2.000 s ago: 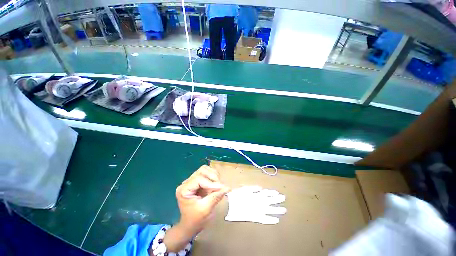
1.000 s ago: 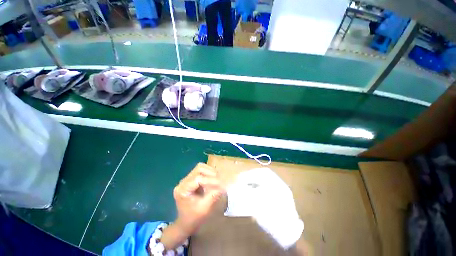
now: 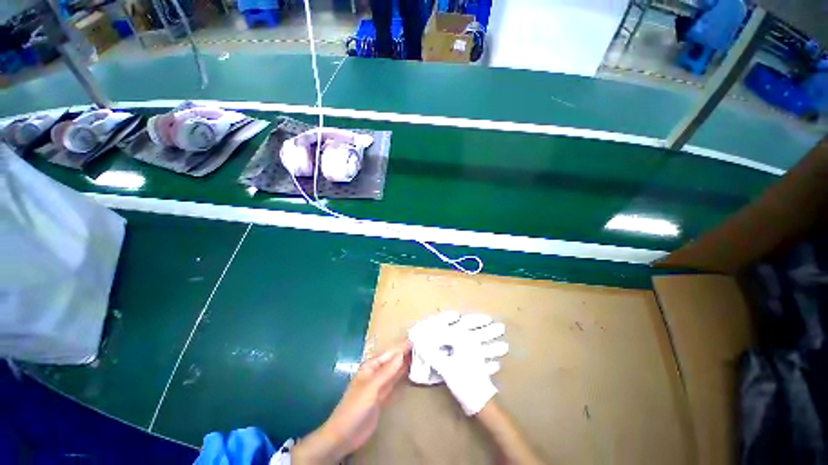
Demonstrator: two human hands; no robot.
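Note:
A white fabric glove (image 3: 486, 344) lies on the tan cardboard sheet (image 3: 581, 381), its fingers spread to the right. My left hand (image 3: 370, 392) is bare, fingers close together, with the fingertips at the glove's left edge; whether they pinch it is unclear. My right hand (image 3: 457, 368) wears a matching white glove and reaches from below over the loose glove's left part. White on white hides its fingers and any grip. A small dark spot shows near the middle of the white fabric.
A cat-ear headset (image 3: 341, 162) lies on a dark bubble bag (image 3: 371, 183) on the green conveyor, with more to the left. A white cable (image 3: 317, 91) hangs down and loops near the cardboard. A whitish bag (image 3: 54, 263) stands left; an open carton (image 3: 704, 327) stands right.
My gloved right hand has come in from the lower right onto the loose glove. My left hand's fingers have straightened from a pinching pose. The view has tilted down.

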